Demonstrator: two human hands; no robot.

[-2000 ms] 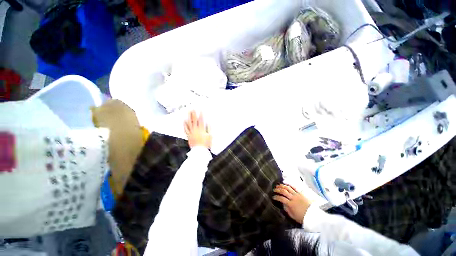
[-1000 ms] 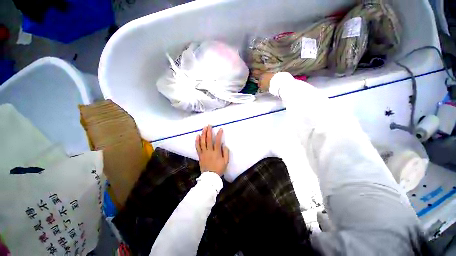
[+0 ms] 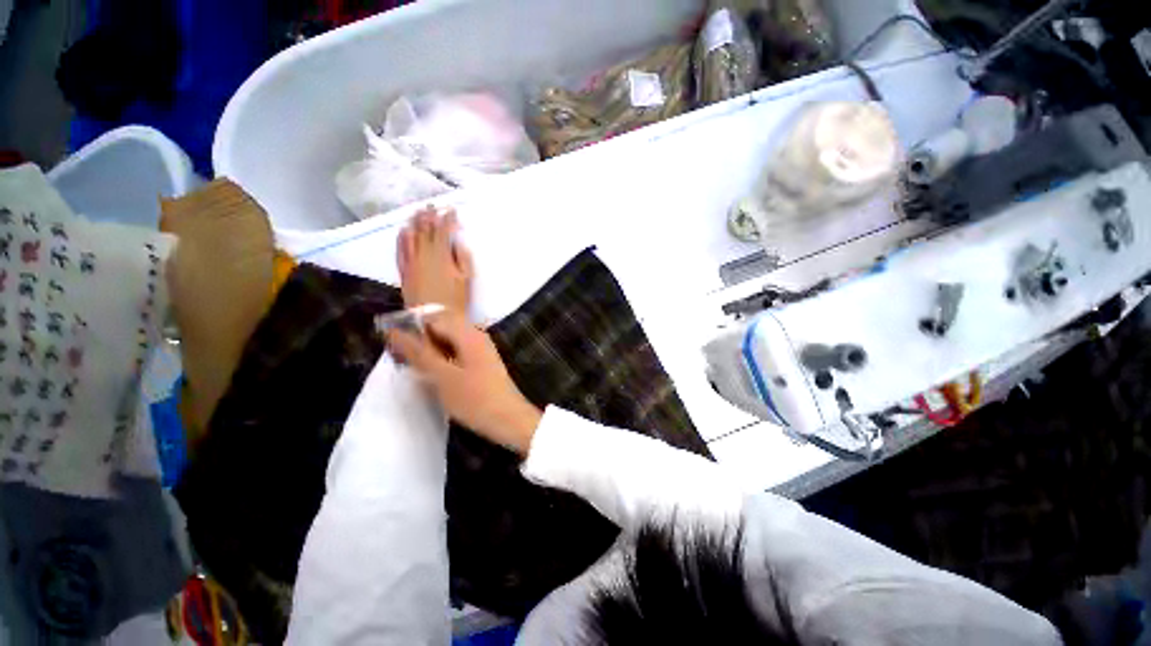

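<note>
The dark plaid garment piece (image 3: 591, 334) lies over the white table's front and the wearer's lap area, with one pointed corner on the table. My left hand (image 3: 434, 268) rests palm down on the table just past the cloth, empty, with its fingers slightly spread. My right hand (image 3: 467, 366) is crossed over my left wrist and pinches a small whitish, shiny item (image 3: 410, 318) between thumb and fingers. The item is too small and blurred to name. The white sewing machine head (image 3: 934, 303) stands to the right of the cloth; its needle is not clearly visible.
A white trough (image 3: 284, 133) behind the table holds a white plastic bag (image 3: 442, 149) and wrapped beige bundles (image 3: 619, 99). A cream thread cone (image 3: 852, 141) stands behind the machine. Cardboard (image 3: 217, 290) and a printed cloth bag (image 3: 76, 341) are at left. Red-and-yellow handles (image 3: 949, 399) show beside the machine.
My right hand has come back from the trough beside the bundles to my left wrist, now with the small whitish item. My left hand stays on the table. The view has shifted.
</note>
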